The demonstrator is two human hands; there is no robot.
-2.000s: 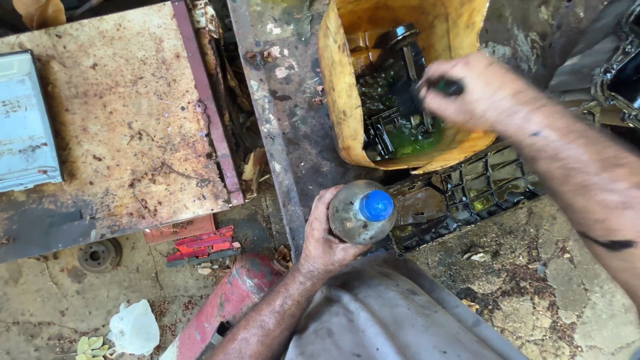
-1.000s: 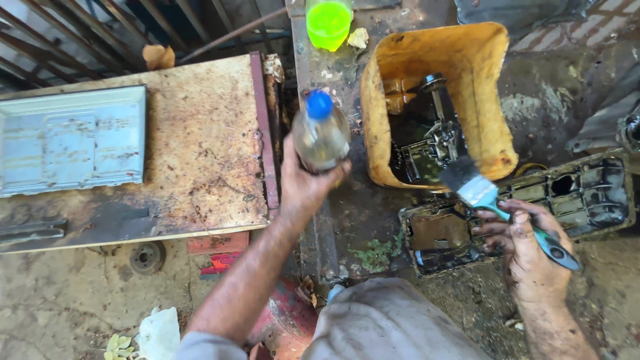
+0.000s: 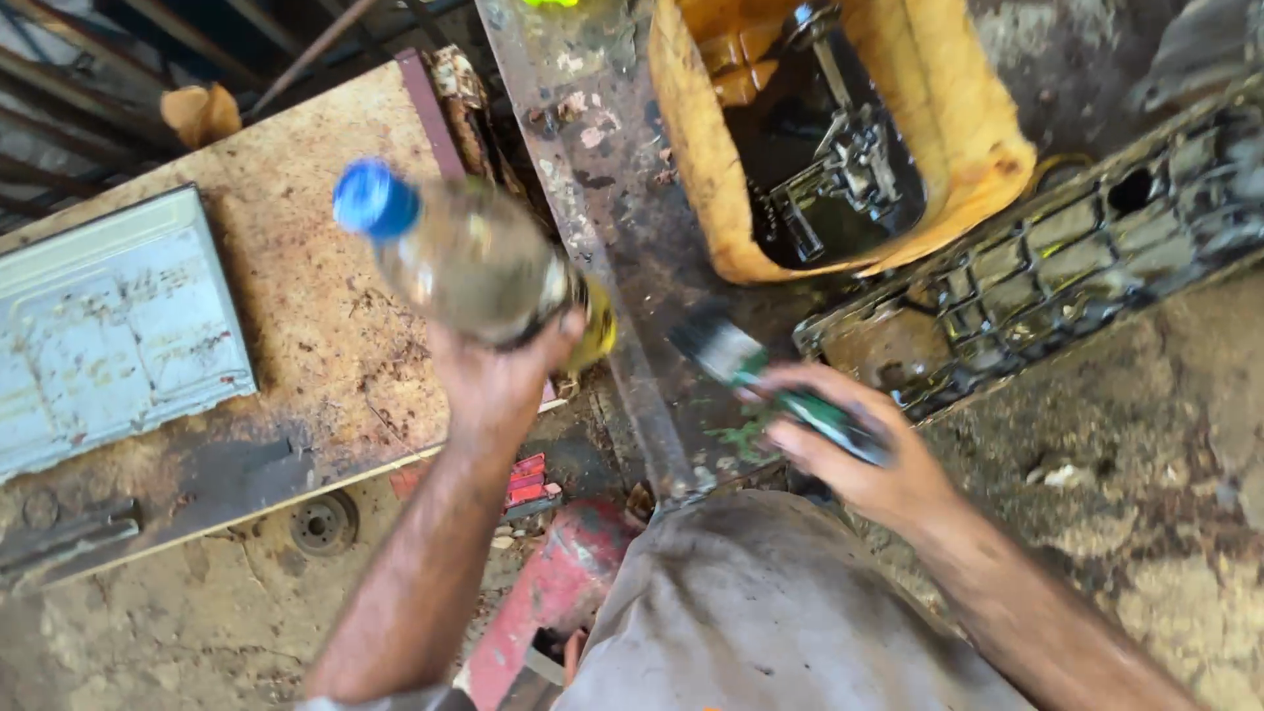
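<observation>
My left hand (image 3: 504, 370) grips a clear plastic bottle (image 3: 474, 262) with a blue cap, tilted toward the upper left, with yellow showing at its lower end. In my right hand (image 3: 839, 430) is a paintbrush (image 3: 736, 355) with dark bristles and a green handle, bristles pointing up and left over the stained metal bench. Beyond the brush stands a cut-open yellow plastic container (image 3: 963, 128), with oily metal parts (image 3: 849, 158) lying in dark liquid. Beside it, on the right, is an oily ribbed metal cover (image 3: 1047, 237).
A wooden board (image 3: 336, 296) on the left bears a light-blue metal panel (image 3: 109, 326). Below it, a round metal part (image 3: 324, 523) lies on the ground. A red metal cylinder (image 3: 553, 583) is near my legs. The bench edge (image 3: 592, 247) runs between board and container.
The bottle, upright a second ago, is now tilted and over the board's side, moved left. Two seconds ago my right hand was over the yellow container; now it is below it with the brush.
</observation>
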